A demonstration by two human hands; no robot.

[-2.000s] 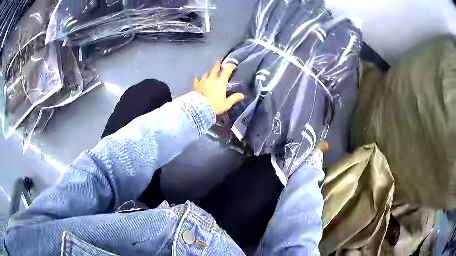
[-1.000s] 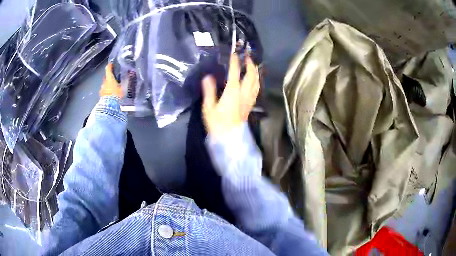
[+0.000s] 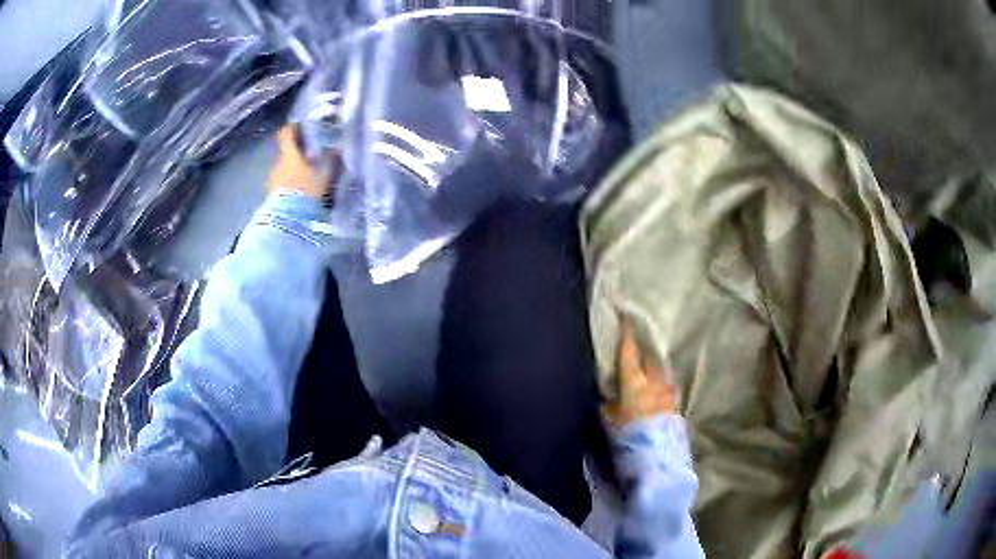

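A bundle of dark polybagged garments point(image 3: 437, 142) lies at the top middle, in clear plastic with a white band across it and a small white label. My left hand point(image 3: 297, 166) is at the bundle's left side, its fingers partly hidden by the plastic. An olive woven sack point(image 3: 754, 273) lies to the right with its mouth wide and floppy. My right hand point(image 3: 639, 377) is at the sack's left edge, partly hidden by a fold of it; it looks closed on the edge.
Loose polybagged garments point(image 3: 153, 142) are piled on the left. A large olive bulk point(image 3: 885, 76) stands at the top right. A bit of red point(image 3: 839, 554) shows at the bottom right edge. My knees are below the bundle.
My right hand has left the bundle and moved down and right to the sack's edge. My left hand stays at the bundle. Earlier, the view was further over the bundle's right side.
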